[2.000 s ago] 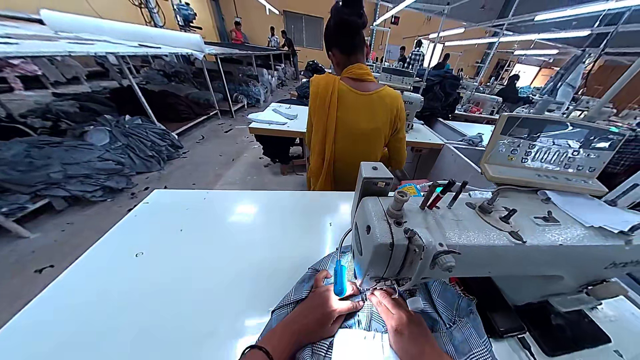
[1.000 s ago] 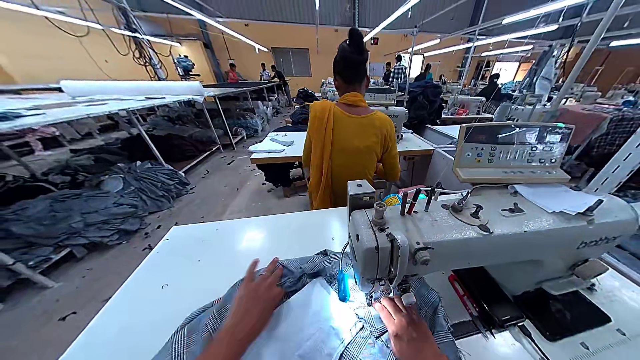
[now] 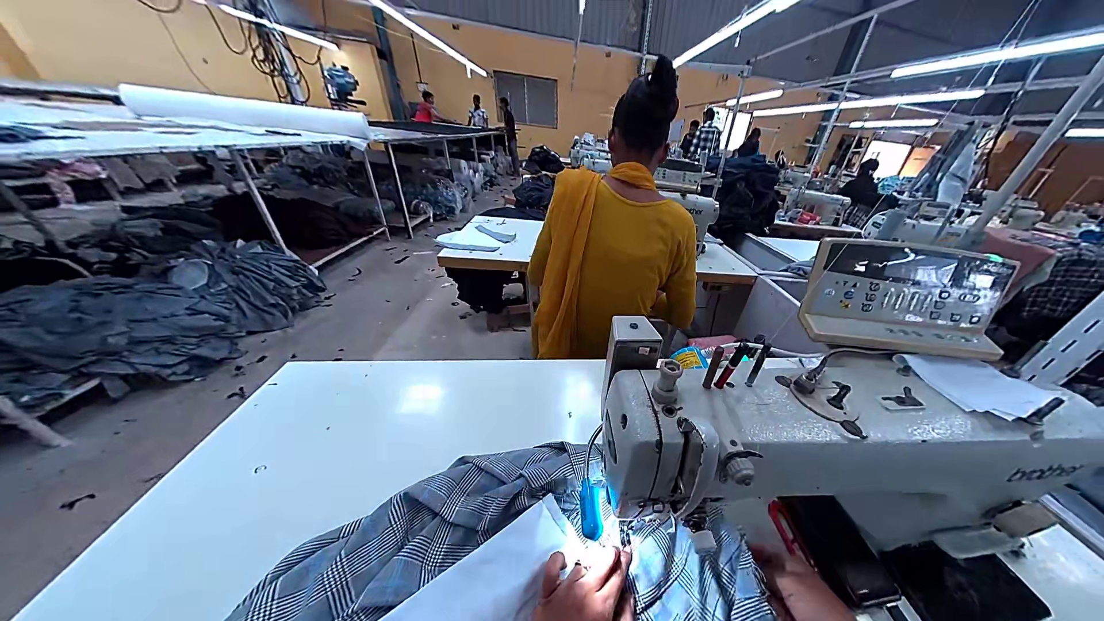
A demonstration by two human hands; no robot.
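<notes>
A blue-grey checked cloth point(image 3: 448, 509) lies bunched under the head of a Brother sewing machine point(image 3: 776, 431), with a smooth white piece point(image 3: 492, 569) over its left part. My left hand point(image 3: 586, 586) is at the needle area, fingertips together on the cloth beside the white piece; whether it pinches the cloth is unclear. A blue lamp point(image 3: 591, 509) lights that spot. My right hand point(image 3: 798, 586) is at the cloth's right edge under the machine arm, its fingers partly hidden.
A phone-like black object point(image 3: 837, 552) and a red item point(image 3: 783, 526) lie under the machine arm. A control panel point(image 3: 906, 293) and white paper point(image 3: 983, 384) are on top. A person in yellow point(image 3: 625, 250) sits ahead. Cloth heaps point(image 3: 155, 302) lie left, beside a long table point(image 3: 259, 138).
My left hand has moved right, from the spread cloth to the needle area. My right hand has moved right, away from the needle.
</notes>
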